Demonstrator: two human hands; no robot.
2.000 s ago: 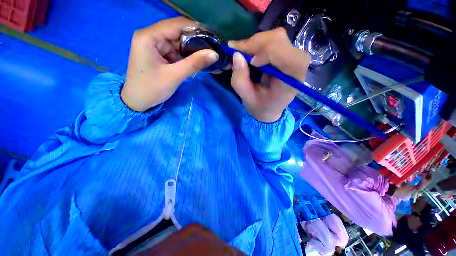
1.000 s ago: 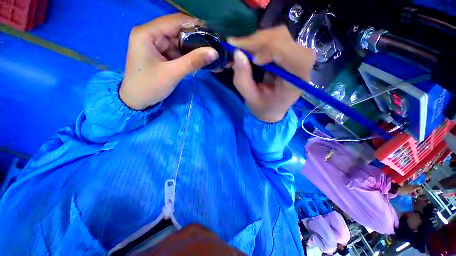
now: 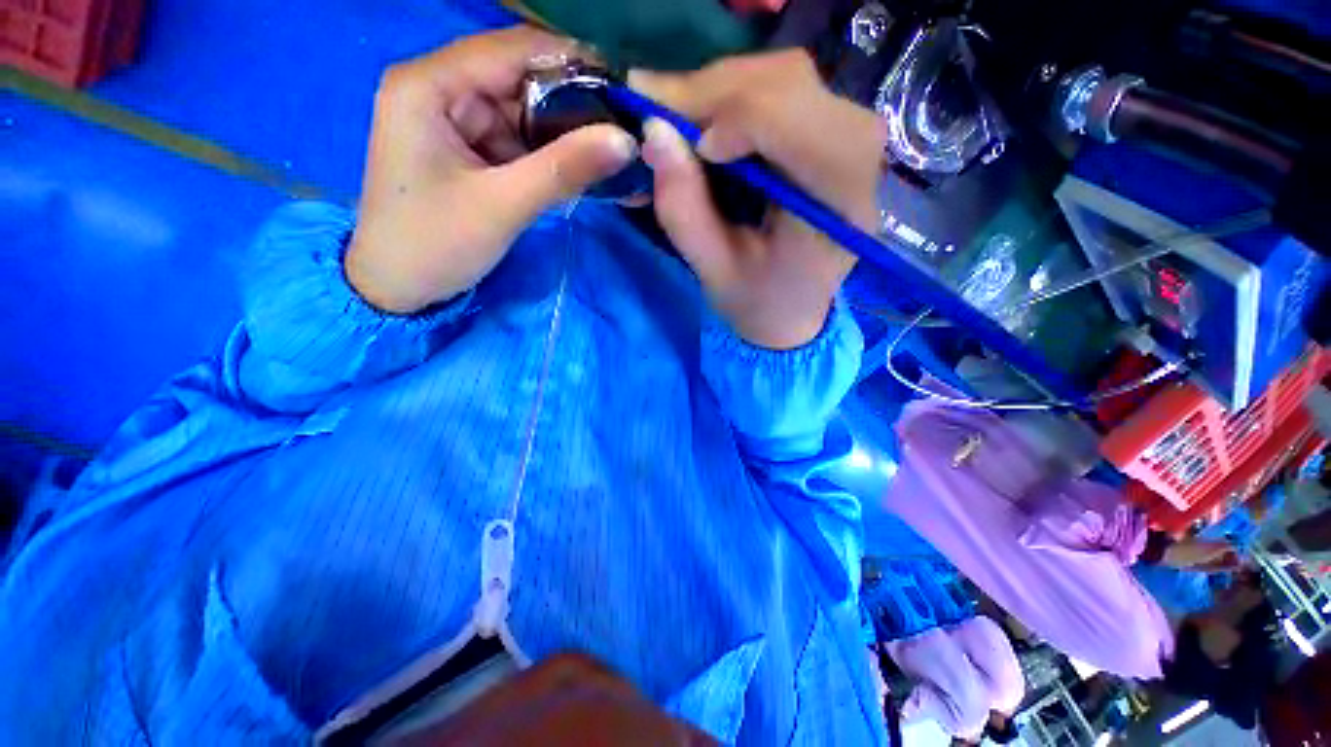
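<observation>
A round black watch case (image 3: 564, 105) with a shiny metallic rim is held over my lap. My left hand (image 3: 464, 168) grips it, with the thumb across its face. My right hand (image 3: 774, 175) grips a long blue stick (image 3: 934, 288) near its left end. The tip of the stick is at the right side of the case; whether it touches is hard to tell. The fingers hide part of the case. The stick slants down to the right.
The fixture's shiny seat (image 3: 942, 110) is at the upper right. A blue-and-white leak tester (image 3: 1190, 277) with red digits stands beyond, with a pale air tube (image 3: 912, 382) looping below it. Red baskets (image 3: 1190, 445) and a person in a pink smock (image 3: 1007, 511) are at the right.
My right hand and the stick have shifted slightly left and up, and the stick's tip is further over the case. My left hand still holds the case.
</observation>
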